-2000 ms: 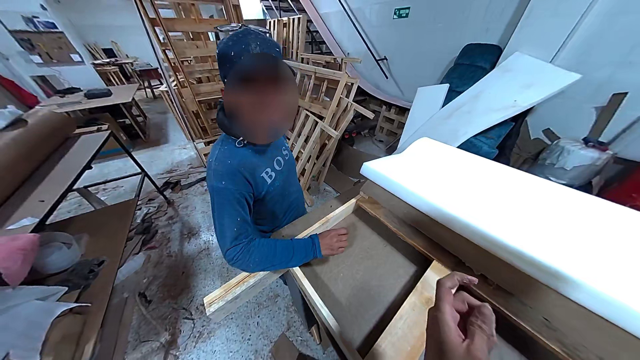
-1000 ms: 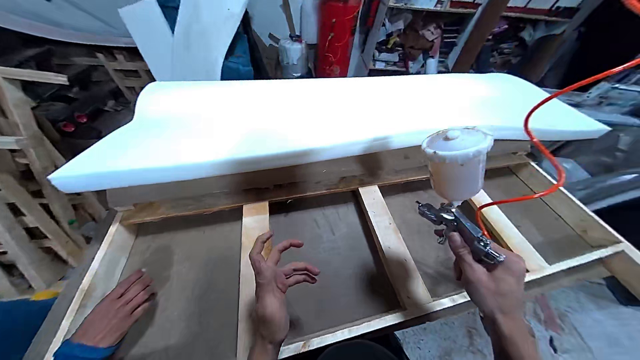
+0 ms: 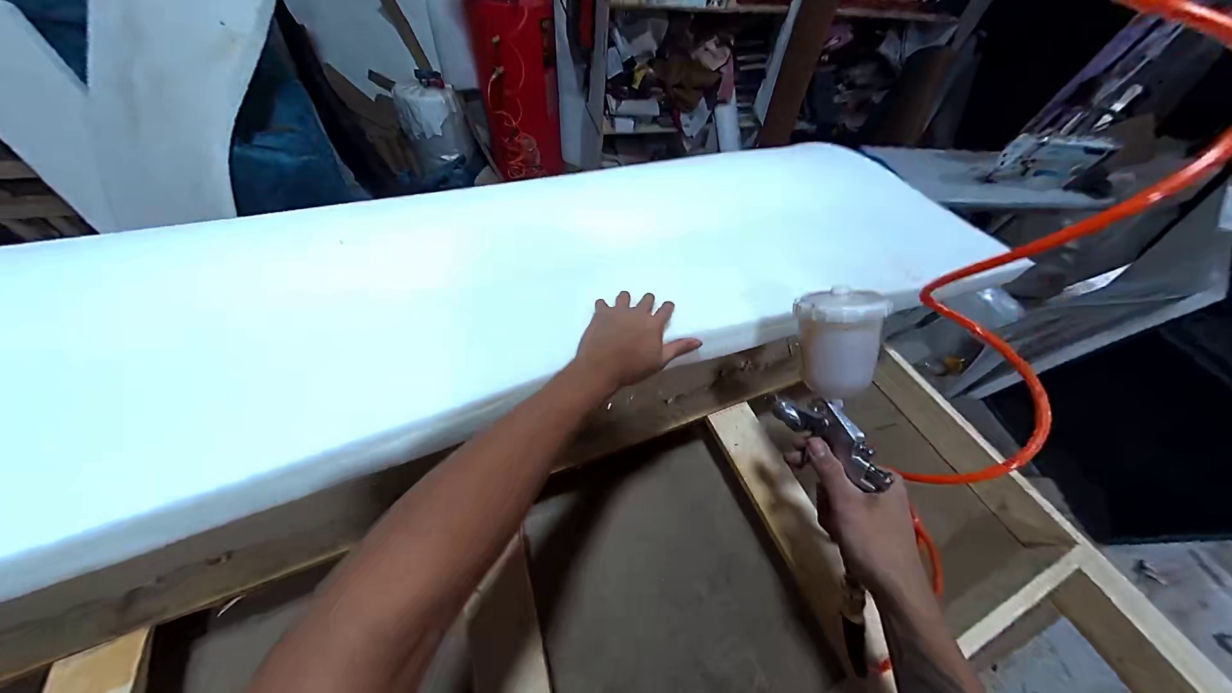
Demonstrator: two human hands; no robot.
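Observation:
A long white foam sheet (image 3: 404, 289) lies across a wooden frame (image 3: 760, 462) that has crosspieces and a brown backing. My left hand (image 3: 626, 339), fingers spread, rests on the foam close to its near edge. To the right, my right hand (image 3: 857, 505) is closed around the handle of a metal spray gun (image 3: 835, 438). On top of the gun stands a translucent cup (image 3: 842, 346) with pale liquid inside. An orange air hose (image 3: 1035, 385) loops from near the gun up to the top right corner.
Behind the foam stand a red cylinder (image 3: 517, 91), a plastic-wrapped container (image 3: 430, 125) and cluttered shelves (image 3: 664, 128). White foam pieces (image 3: 159, 96) lean at the back left. A sewing machine (image 3: 1054, 159) sits on a table (image 3: 948, 176) at the back right.
My left hand was raised with bent fingers above the frame and now touches the foam. The other person's hand, seen on the frame's left side earlier, is out of view. The view has shifted right.

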